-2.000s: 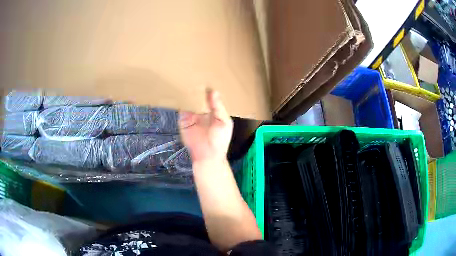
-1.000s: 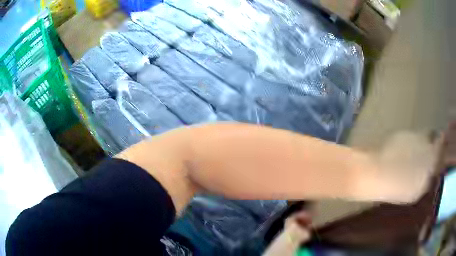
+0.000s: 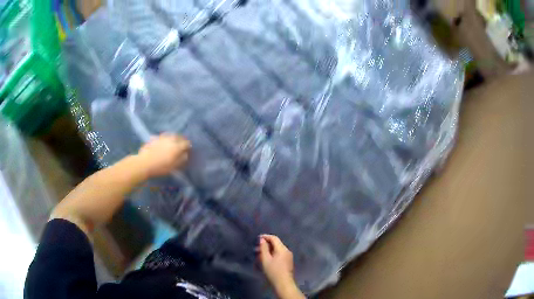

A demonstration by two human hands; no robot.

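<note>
Grey bagged housings (image 3: 234,76) lie in rows on a wide stack under clear, shiny stretch film (image 3: 404,87). My left hand (image 3: 165,153) is on the left part of the stack, fingers curled down at a bag; blur hides whether it grips the plastic. My right hand (image 3: 276,257) is low over the near edge of the stack, thumb and fingertips close together; I cannot tell if film is between them.
A large brown cardboard sheet (image 3: 462,193) stands along the right side of the stack. A green crate (image 3: 35,87) is at the upper left. Whitish plastic (image 3: 17,204) lies at the left edge. Brown cardboard and other items show at the upper right.
The cardboard that covered the stack has moved off to the right, uncovering the bagged rows. My left hand has come back from the cardboard onto the stack. My right hand has left the cardboard. The view has turned.
</note>
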